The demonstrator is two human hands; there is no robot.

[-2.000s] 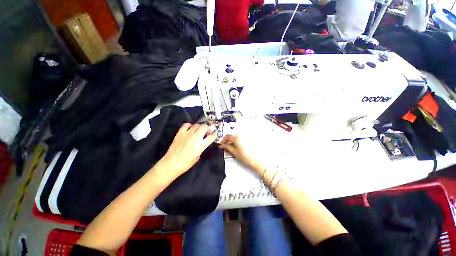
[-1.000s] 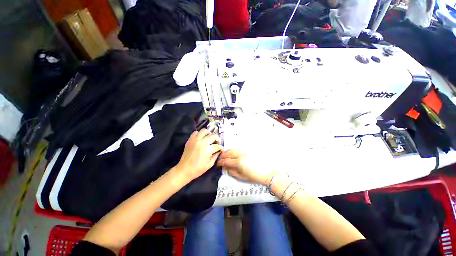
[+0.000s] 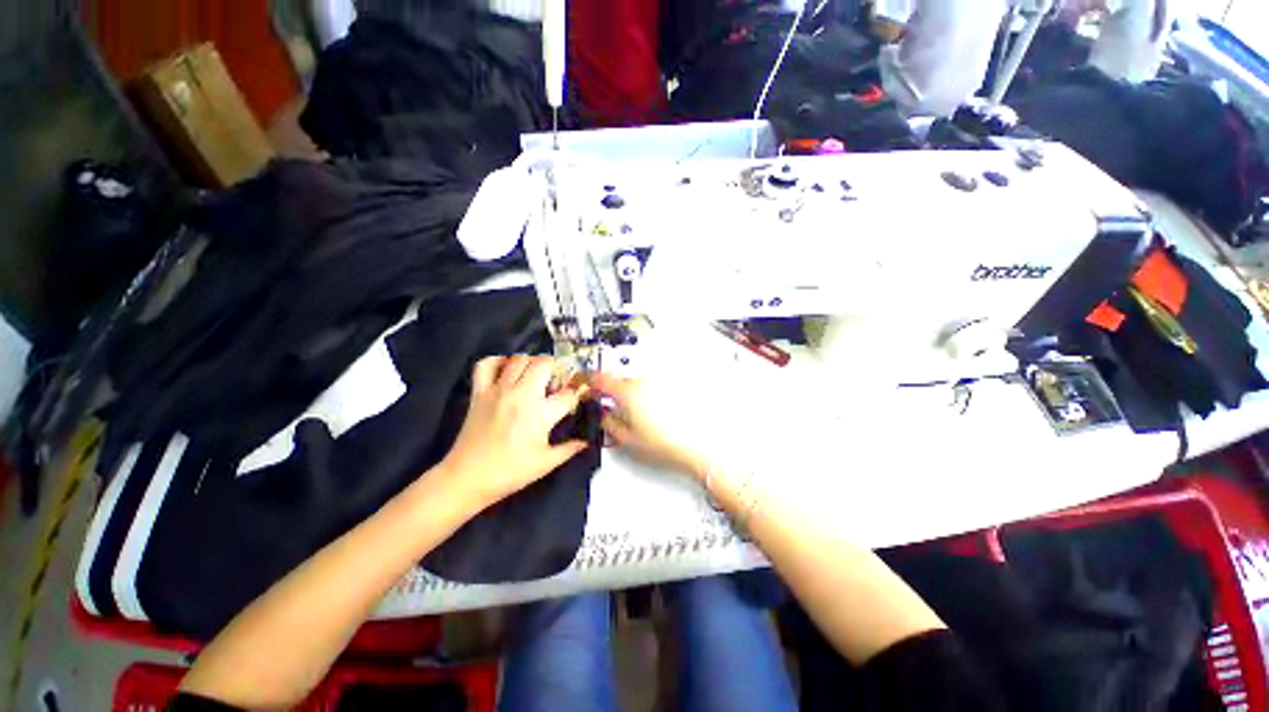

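The black garment panel (image 3: 348,466) lies across the table's left part, with two white stripes (image 3: 141,522) at its left end. My left hand (image 3: 516,422) rests on the cloth just in front of the presser foot (image 3: 572,353), fingers bent. My right hand (image 3: 637,420) pinches the cloth's right edge, its fingertips close to my left fingers. The needle and the stitch place are too small and partly hidden by my fingers. The white sewing machine (image 3: 863,237) stands over the cloth's edge.
Red-handled snips (image 3: 756,345) lie under the machine arm. A small dark tray (image 3: 1073,395) and an orange patch (image 3: 1156,285) are at the right. Black cloth (image 3: 278,264) is heaped at the back left. Red crates (image 3: 1225,584) stand at the table's front edge.
The hands came back from the foot, then moved nearer to it again, with the cloth edge between them. More white table shows left of the foot than at first. The view has shifted slightly.
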